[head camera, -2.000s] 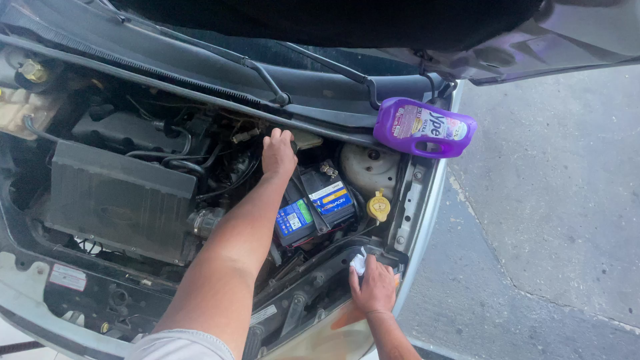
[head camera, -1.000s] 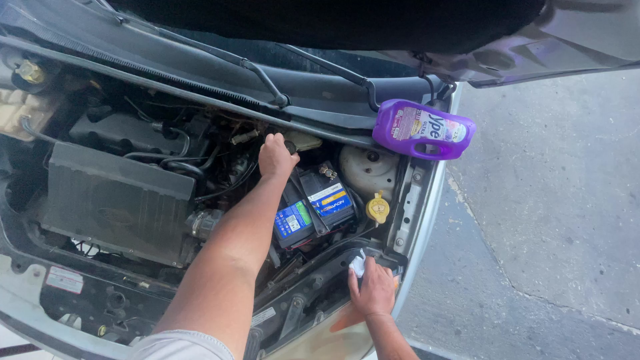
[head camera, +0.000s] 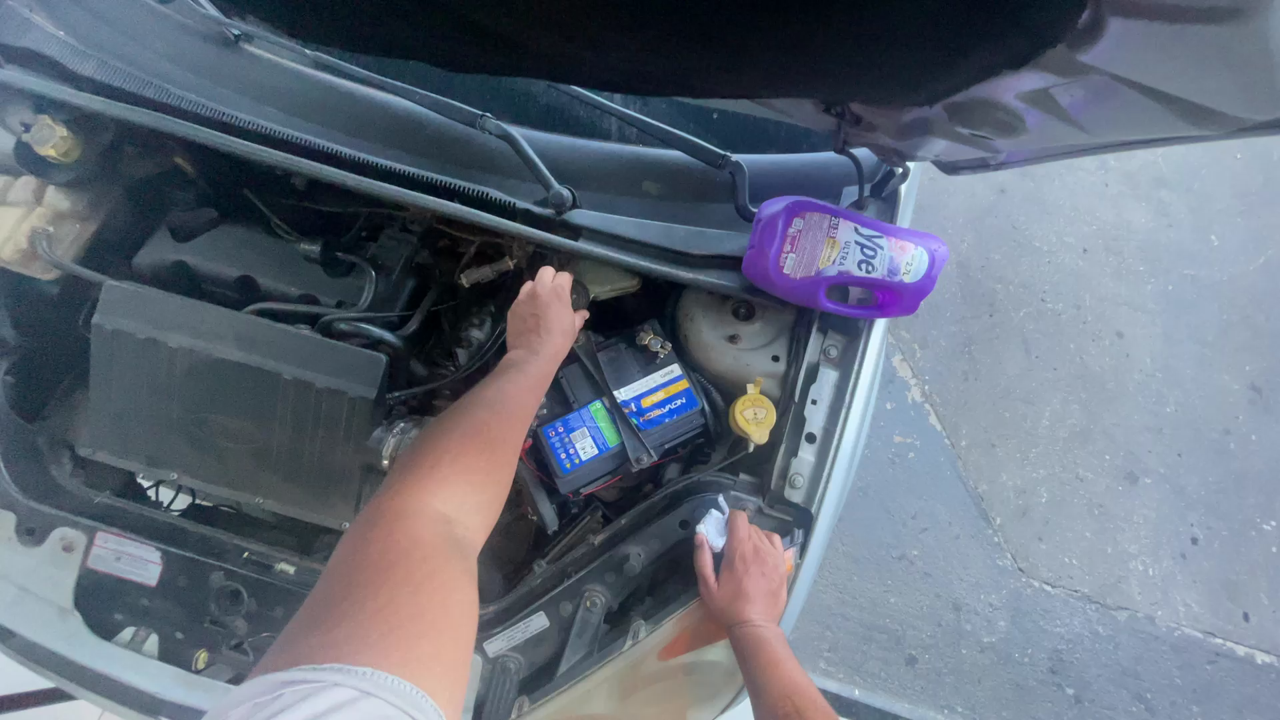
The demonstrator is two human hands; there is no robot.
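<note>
My left hand point(head camera: 543, 315) reaches into the engine bay and grips a round black cap point(head camera: 580, 294) beside a pale fluid reservoir point(head camera: 606, 280). Just below it sits the car battery point(head camera: 640, 405) with blue labels and a dark strap across it. My right hand point(head camera: 745, 575) rests by the headlight corner, its fingers on a crumpled white paper or cloth point(head camera: 713, 525). Between that hand and the strut tower stands a yellow filler cap point(head camera: 753, 415). A purple plastic jug point(head camera: 843, 257) lies on its side at the base of the windshield, near the fender.
The raised hood point(head camera: 960, 60) hangs over the top of the view. A black engine cover or air box point(head camera: 230, 400) fills the left. Wiper arms point(head camera: 520, 160) run along the cowl. Concrete floor point(head camera: 1080, 400) lies to the right beyond the fender.
</note>
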